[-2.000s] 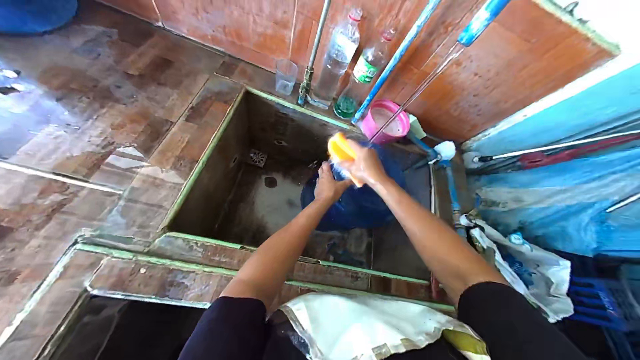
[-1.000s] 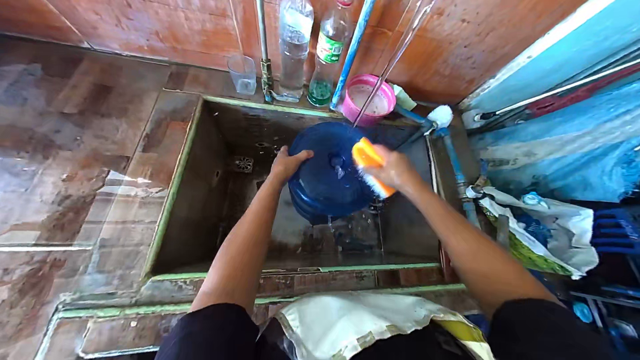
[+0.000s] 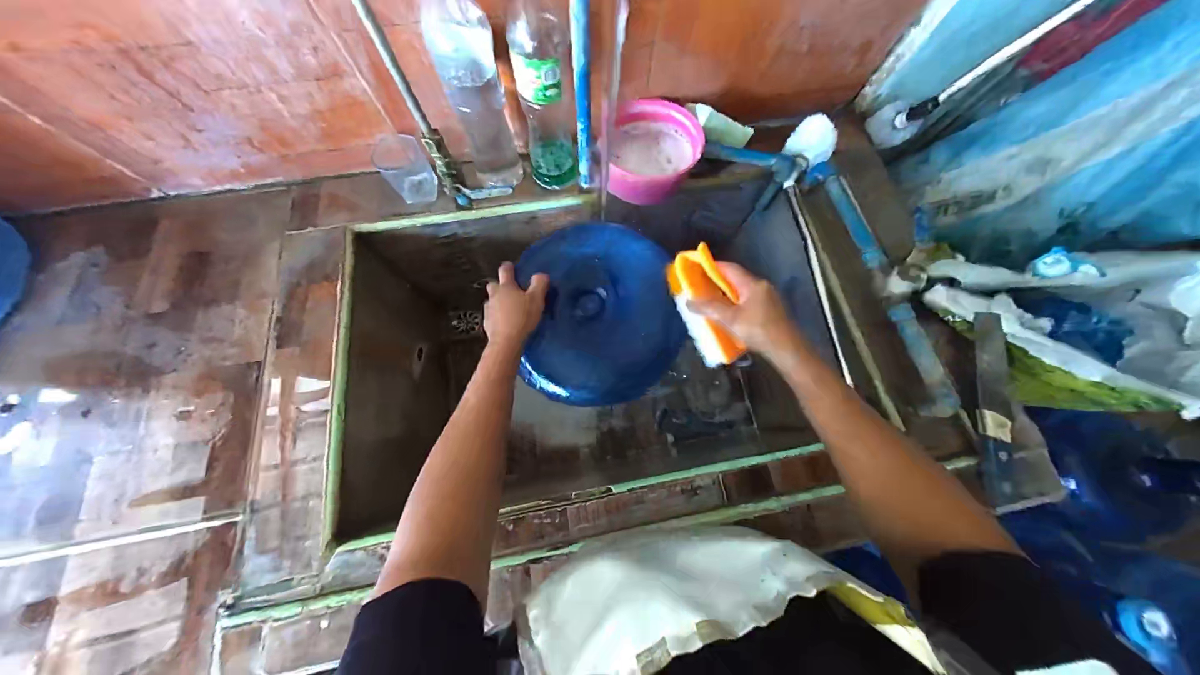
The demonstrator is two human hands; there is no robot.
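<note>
A round blue plastic water jug [image 3: 600, 323], seen from one end, is held over the tiled sink [image 3: 394, 403]. My left hand [image 3: 514, 307] grips its left edge, thumb on the near face. To the right of the jug, my right hand [image 3: 741, 309] holds an orange scrubbing brush [image 3: 705, 305] with white bristles facing down and left. A small gap shows between the brush and the jug. A thin stream of water [image 3: 611, 112] falls in front of the wall toward the jug's far edge. The jug's underside is hidden.
On the back ledge stand a clear cup [image 3: 406, 169], a clear bottle [image 3: 472, 103], a green-labelled bottle [image 3: 542, 103] and a pink tub of cloudy liquid [image 3: 650, 155]. Blue pipes [image 3: 858, 220] run along the right side. White sacking [image 3: 1059, 328] and blue jugs [image 3: 1106, 478] lie at far right.
Two seconds ago both hands were close together at the jug's upper part; now my left hand is at its left edge and the brush is apart at its right. The view has shifted.
</note>
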